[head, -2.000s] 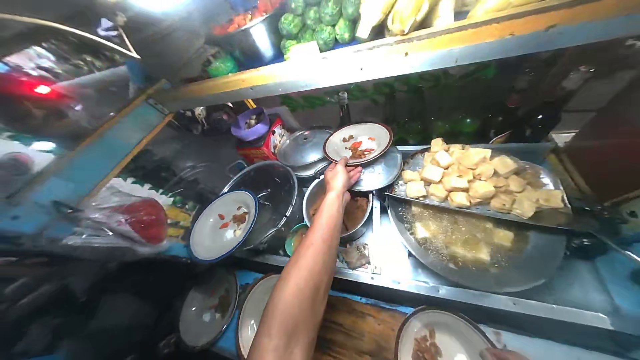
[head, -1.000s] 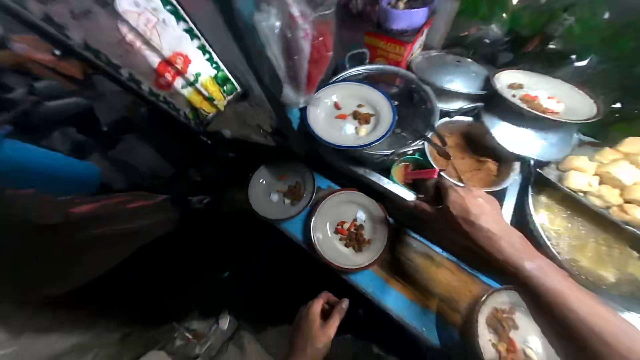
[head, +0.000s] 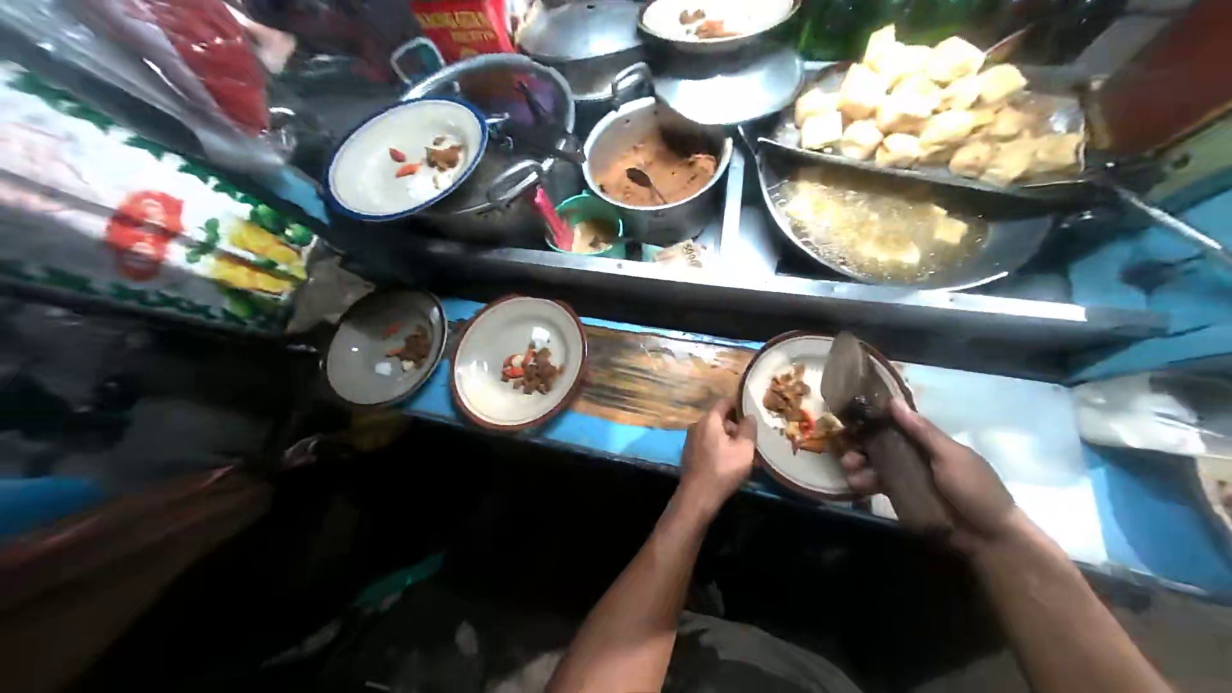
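My left hand (head: 720,452) grips the left rim of a brown-rimmed plate (head: 808,472) at the counter's edge. In my right hand (head: 948,472) is a dark stone pestle (head: 849,371), its rounded end tilted over that plate. Brown chunks and red and pale pieces (head: 789,395) lie on the plate below the pestle. To the left sit another brown-rimmed plate (head: 481,385) and a darker-looking plate (head: 356,356), each with similar pieces. A blue-rimmed plate (head: 361,173) with red and brown pieces rests over the pots.
A wok (head: 1020,245) of bubbling oil stands behind my right hand, below a tray of fried tofu (head: 914,91). Left of it are a pot of brown sauce (head: 616,183) and a green cup (head: 606,236) with a pink handle. A wooden board (head: 654,375) lies between plates.
My right hand has left the sauce pot and now holds the pestle over the right-hand plate. My left hand, empty a second ago, has taken hold of that plate's rim.
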